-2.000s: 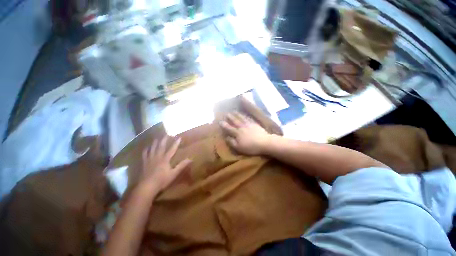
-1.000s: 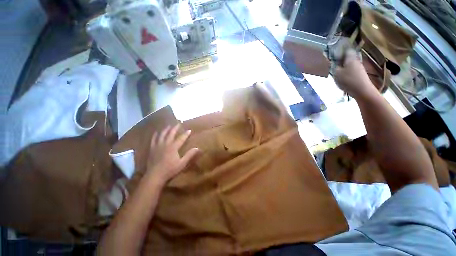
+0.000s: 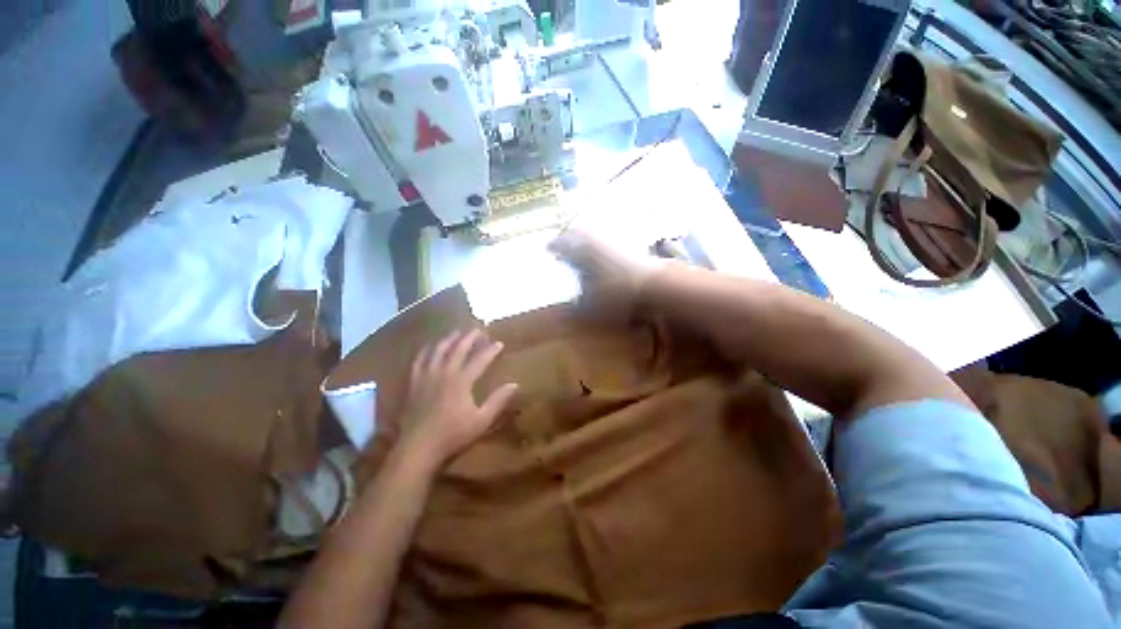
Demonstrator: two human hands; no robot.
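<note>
A brown garment panel (image 3: 639, 492) lies in front of me, its far edge on the bright white sheet below the white sewing machine head (image 3: 424, 123). A small dark slit shows in the cloth between my hands. My left hand (image 3: 452, 391) lies flat on the panel with fingers spread. My right hand (image 3: 602, 273) is at the panel's far edge, near the yellow-gold clamp frame (image 3: 526, 207); its fingers are blurred in the glare, and I cannot tell if they hold anything. A small dark thing lies on the white sheet just beyond my right wrist.
Brown panels (image 3: 160, 455) and white cloth (image 3: 184, 277) are heaped at the left. A grey screen (image 3: 826, 68) and a tan handbag (image 3: 983, 123) stand at the right. More brown cloth (image 3: 1045, 430) lies by my right elbow. A dark blue plate (image 3: 793, 261) edges the white sheet.
My right hand has come back from beside the screen to the panel's far edge. My left hand stays spread on the cloth. The view has shifted, so the machine sits further right.
</note>
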